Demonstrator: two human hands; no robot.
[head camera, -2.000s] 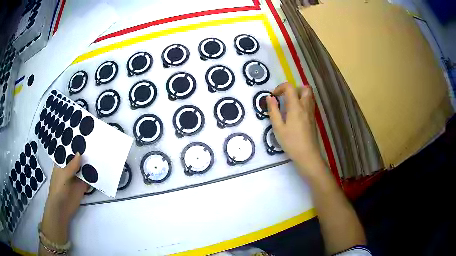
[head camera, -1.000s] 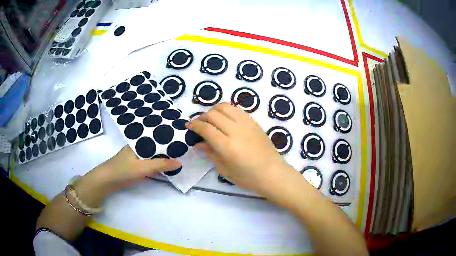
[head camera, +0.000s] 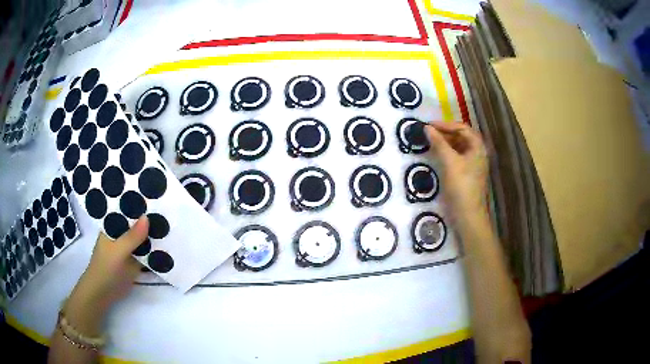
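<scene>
My left hand (head camera: 117, 266) holds a white liner sheet (head camera: 196, 242) with rows of black adhesive pads, thumb on top at its lower part; the sheet's lower right end is bare. My right hand (head camera: 460, 160) is at the right end of the second row. Its fingertips pinch the right edge of a black adhesive pad (head camera: 414, 135) over a round unit's centre. The units lie in four rows on a pale sheet (head camera: 342, 274). The upper three rows show black centres where visible. Bottom-row units show silver centres (head camera: 317, 244) and a greyer one (head camera: 429, 232) at right.
Layered cardboard dividers (head camera: 517, 170) and a large tan cardboard sheet (head camera: 577, 163) lie at the right. A spare dot sheet (head camera: 50, 224) lies at the left, with more dot sheets in shiny plastic (head camera: 32, 78) at upper left. Red and yellow tape lines mark the white bench.
My right hand has moved from the liner sheet to the right end of the second row. That unit's grey centre now shows black. The view has shifted, and the held sheet appears farther left.
</scene>
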